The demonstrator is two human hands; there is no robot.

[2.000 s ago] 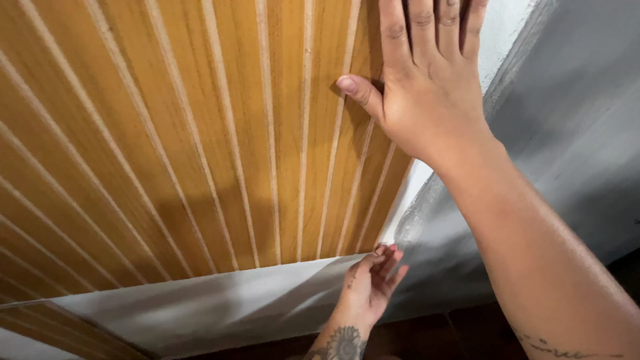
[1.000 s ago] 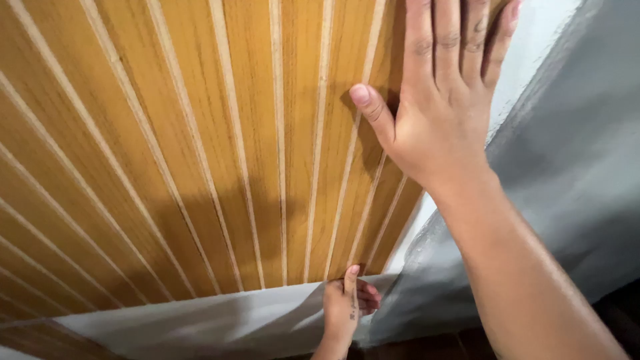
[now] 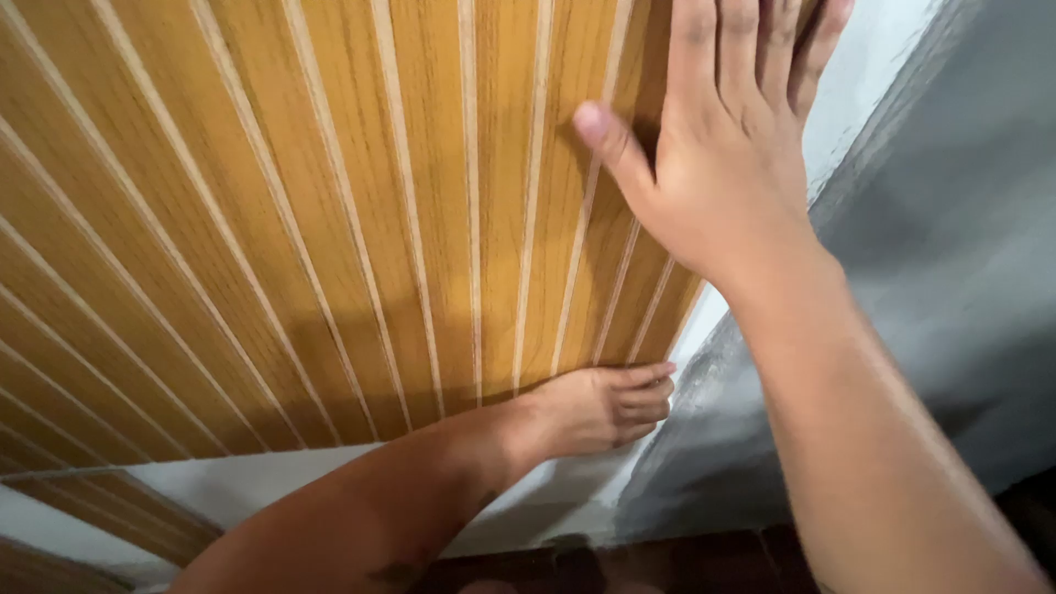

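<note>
A wood-grain panel with pale vertical stripes [image 3: 429, 206] covers much of the wall. My right hand [image 3: 734, 148] lies palm-down against its right edge, thumb spread out to the left and the other fingers pointing up, their tips partly cut off by the frame's top. Lower down, my left hand [image 3: 606, 408] is at the panel's bottom right corner, its back toward me, fingers bent and pointing right. Its palm side is hidden, so whether it grips the panel's edge cannot be told.
White wall [image 3: 272, 478] shows below the panel and in a strip along its right side. Farther right is a grey wall surface [image 3: 949, 247]. Another striped wood-grain piece [image 3: 124, 511] stands at the lower left. Dark reddish floor [image 3: 701, 565] lies at the bottom.
My left hand has turned from pointing upward to reaching rightward, and its forearm now crosses the panel's lower edge. My right hand stays flat on the panel's right edge.
</note>
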